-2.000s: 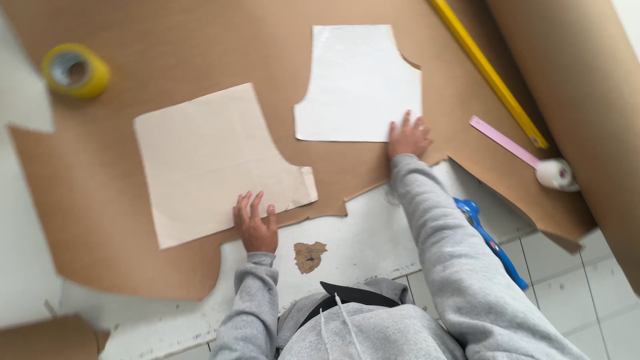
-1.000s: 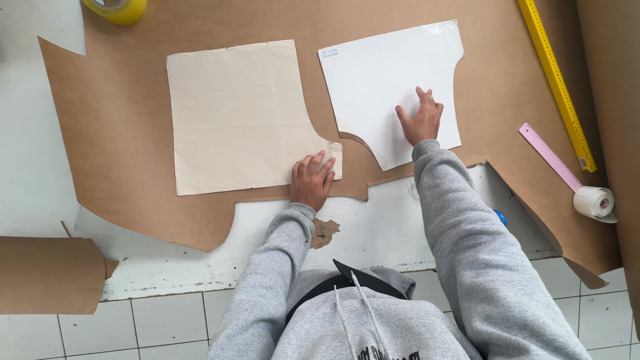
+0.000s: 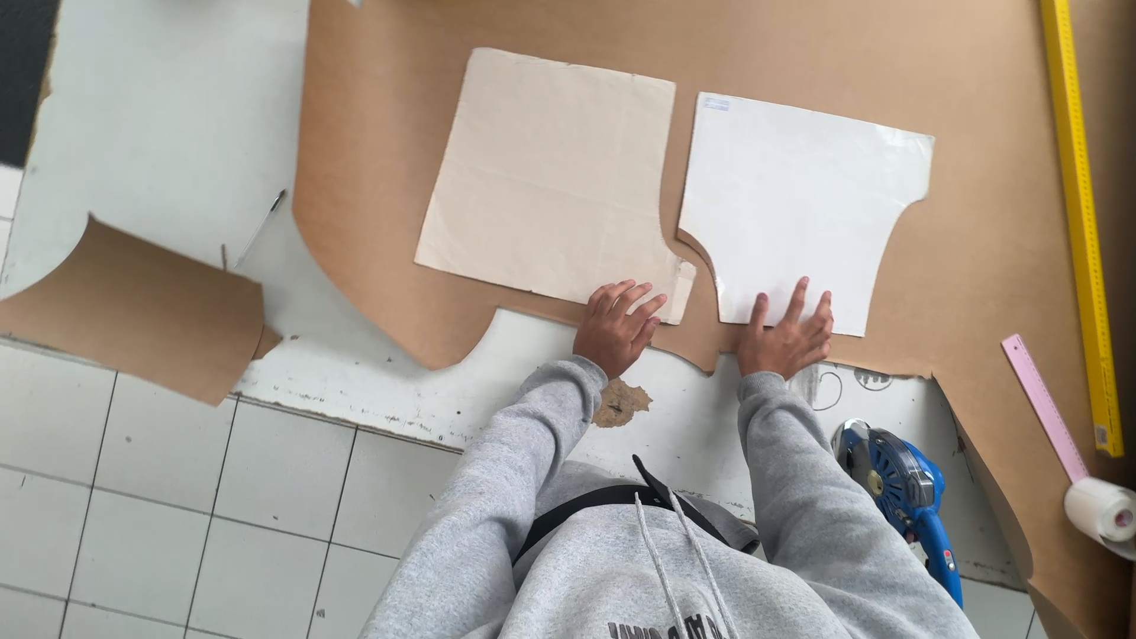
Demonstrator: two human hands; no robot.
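Observation:
A cream paper garment pattern piece (image 3: 550, 177) lies on a large sheet of brown kraft paper (image 3: 382, 195). My left hand (image 3: 617, 328) rests with spread fingers on its lower right edge, beside the small corner tab. To its right, a white pattern piece (image 3: 799, 204) with a small stamp at its upper left corner lies on the same brown sheet. Fingers apart, my right hand (image 3: 785, 335) presses on the lower edge of the white piece. Neither hand grips anything. A narrow strip of brown paper shows between the two pieces.
A blue handheld rotary cloth cutter (image 3: 901, 497) sits at the table edge near my right forearm. Farther right are a yellow ruler (image 3: 1081, 231), a pink ruler (image 3: 1045, 408) and a white tape roll (image 3: 1100, 513). At left lie a curled brown paper piece (image 3: 142, 302) and a pen (image 3: 262, 229).
The white piece has been turned, its curved cutout moving from the right side to the lower left. My right hand has moved from its middle to its lower edge. The view has shifted.

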